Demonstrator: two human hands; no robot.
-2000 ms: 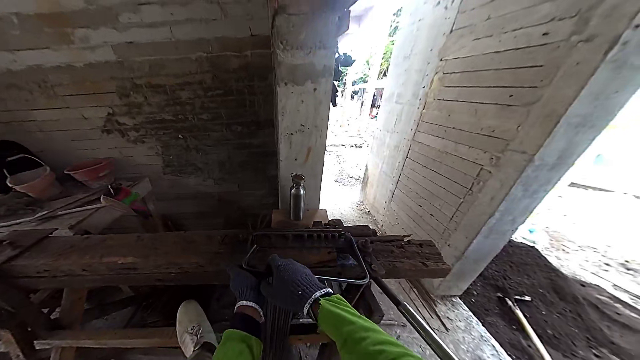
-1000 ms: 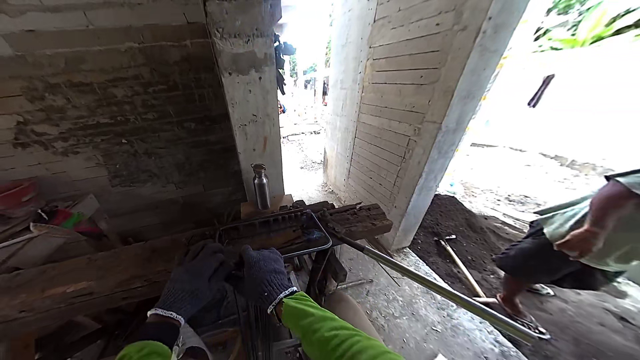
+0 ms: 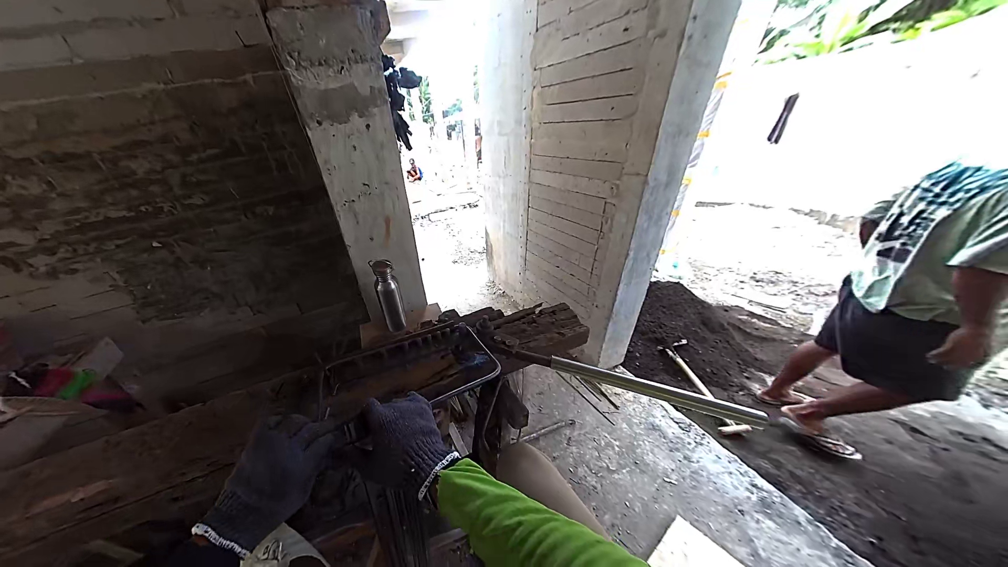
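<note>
Both of my hands wear dark knit gloves. My left hand (image 3: 276, 472) is low over a rough timber beam (image 3: 102, 480), its fingers close to my right hand; what it holds is too dark to tell. My right hand (image 3: 405, 441) is curled at the near side of a bent metal rod frame (image 3: 487, 376), above a bundle of thin metal rods (image 3: 400, 524); its grip is hidden by the glove. Behind them a steel bottle (image 3: 389, 296) stands upright on a wood block. A long metal pipe (image 3: 661, 388) extends right from the bench.
A concrete column (image 3: 358, 165) rises behind the bottle. At the right a person (image 3: 913, 299) in sandals bends beside a dark soil heap (image 3: 685, 331) and a wooden-handled tool (image 3: 693, 374). Coloured items (image 3: 75, 383) lie at far left.
The view has swung to the right. The person at the right has come further into view and is bent forward. My hands stay close together by the rod frame.
</note>
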